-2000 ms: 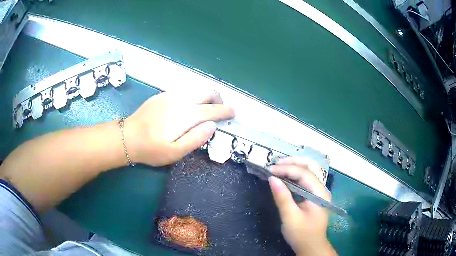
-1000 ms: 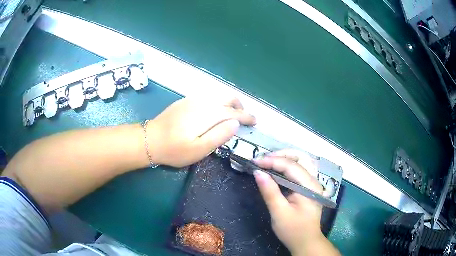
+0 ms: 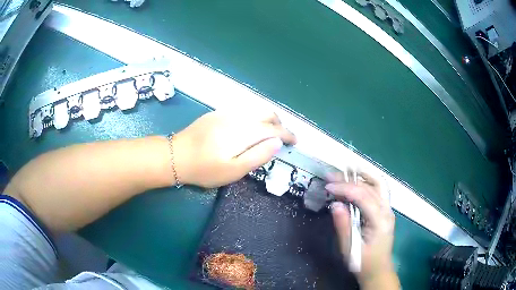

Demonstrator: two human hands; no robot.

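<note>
A silver carrier strip [image 3: 308,164] lies along the back edge of the black pad [image 3: 254,232], pale tabs facing me. My left hand [image 3: 232,150] grips its left end, thumb in front and fingertips behind. My right hand [image 3: 365,215], slightly blurred, holds thin whitish tweezers [image 3: 355,238] at the strip's right part and covers that end. The tweezer tips are hard to make out. Dark ring-like parts [image 3: 300,180] sit between the pale tabs. An orange-copper pile [image 3: 230,269] lies on the pad's near left.
A second strip [image 3: 102,93] lies at the left. A bright metal rail [image 3: 186,76] runs behind the held strip. Beyond it, a green surface [image 3: 271,45] carries small strips, one at the far right [image 3: 468,203]. Dark ridged stacks [image 3: 455,266] stand at the near right.
My right hand has moved right, and the tweezers have swung from slanted to nearly upright in view. Strips beyond the rail have shifted. The view has shifted, then nearly settled.
</note>
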